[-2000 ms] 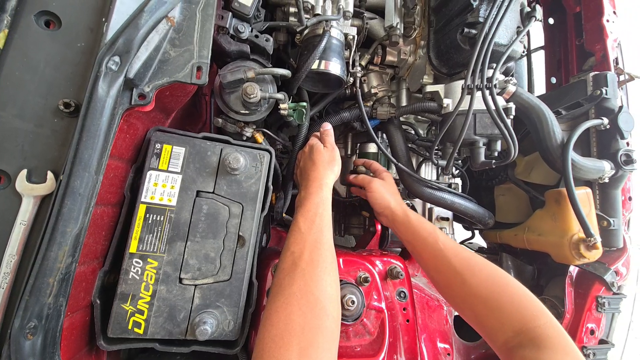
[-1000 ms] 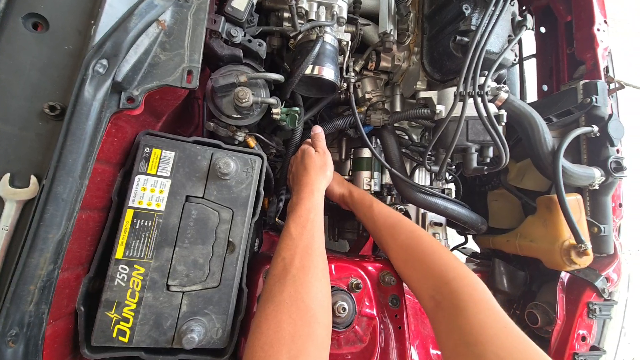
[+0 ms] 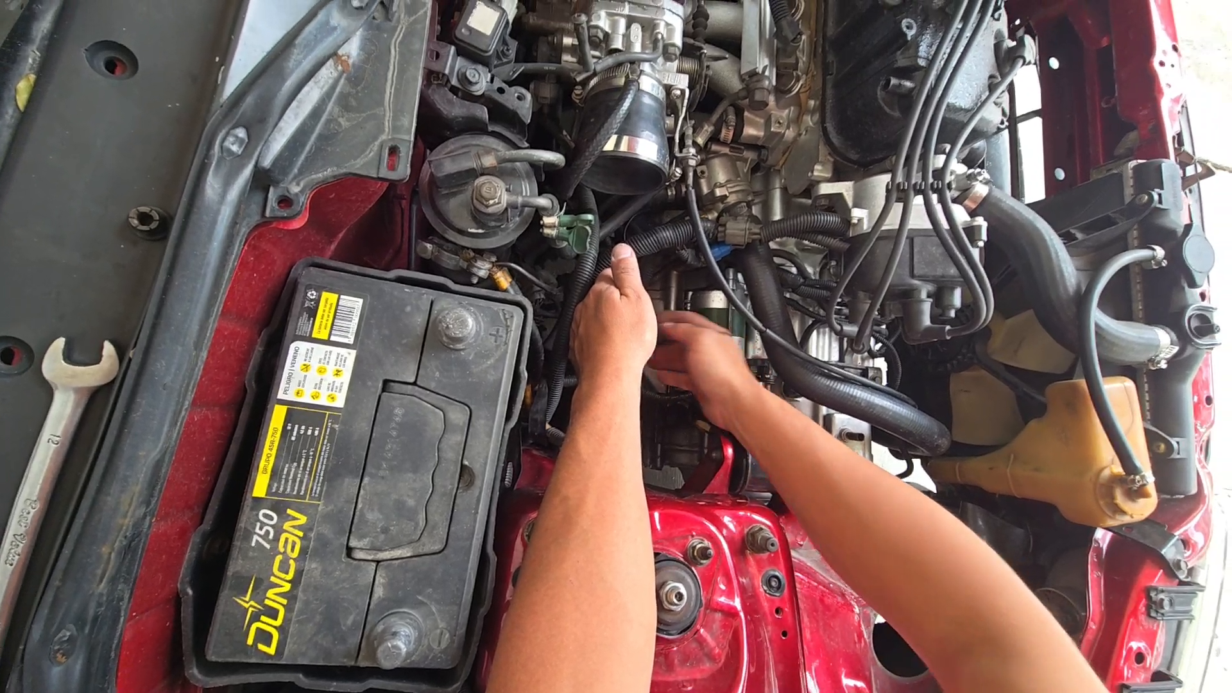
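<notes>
Both of my hands reach down into a car's engine bay. My left hand (image 3: 616, 322) is beside a corrugated wiring conduit (image 3: 568, 337), thumb pointing up and fingers curled out of sight; whether it holds something cannot be seen. Just right of it, my right hand (image 3: 701, 366) has bent fingers whose tips go behind the left hand, so its grip is hidden. Behind the right hand stands a green and silver cylindrical part (image 3: 714, 306). Above the hands are a green connector (image 3: 570, 233) and a black air intake duct with a metal clamp (image 3: 626, 144).
A Duncan car battery (image 3: 409, 472) sits in a black tray on the left. An open-ended wrench (image 3: 53, 433) lies on the dark plastic cowl. Right of the hands run a thick black hose (image 3: 818, 385) and spark plug cables (image 3: 910, 183), with a yellowed plastic reservoir (image 3: 1078, 452) beyond.
Two seconds ago the right hand was apart from the left, its fingers on a dark part. It moved in behind the left hand, and now more of its fingers show again.
</notes>
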